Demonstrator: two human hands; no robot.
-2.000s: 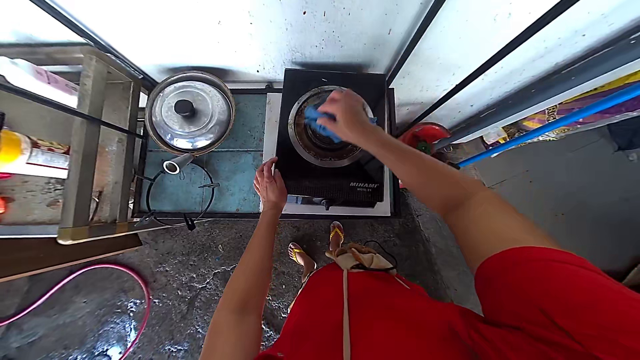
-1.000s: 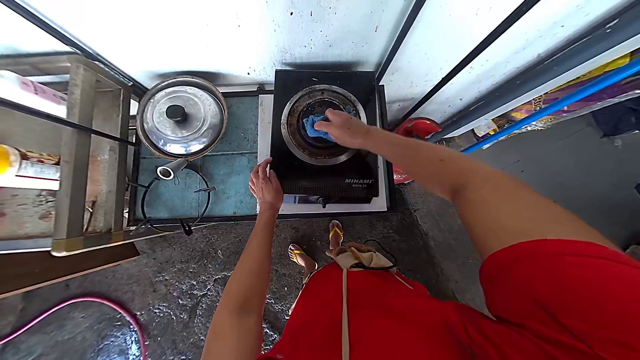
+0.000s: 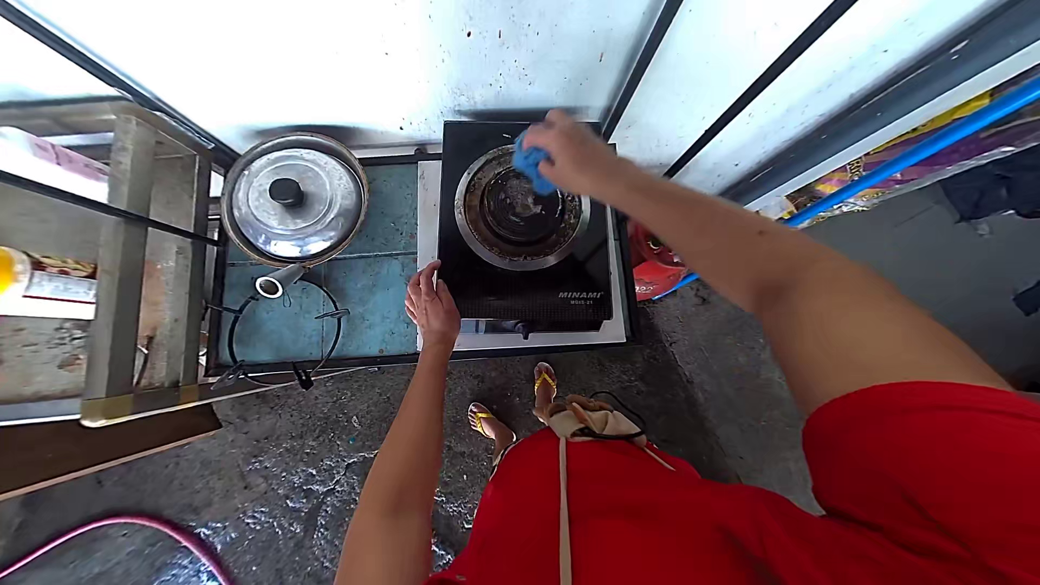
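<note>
My right hand [image 3: 569,153], slightly blurred, is closed on a blue cloth [image 3: 533,166] at the upper right of the burner recess on a black Minami gas stove [image 3: 528,294]. Around the recess runs a metal ring [image 3: 481,250], with brown grime inside it. At the stove's left edge rests my left hand [image 3: 432,307], its fingers spread and holding nothing. To the left, a lidded metal pan [image 3: 294,195] with a black knob sits on the blue-green tiled counter [image 3: 386,211], its handle pointing down. A black wire pot support [image 3: 234,337] lies on the tiles below the pan.
A splattered white wall [image 3: 390,57] stands behind the stove. Right of the counter is a red object [image 3: 656,272], near a blue pipe [image 3: 918,162]. At left stands a metal frame shelf [image 3: 122,252]. A pink hose [image 3: 154,524] lies on the wet concrete floor.
My right hand and the blue cloth have moved from the middle of the burner recess to its upper right side. My left hand remains at the stove's left edge.
</note>
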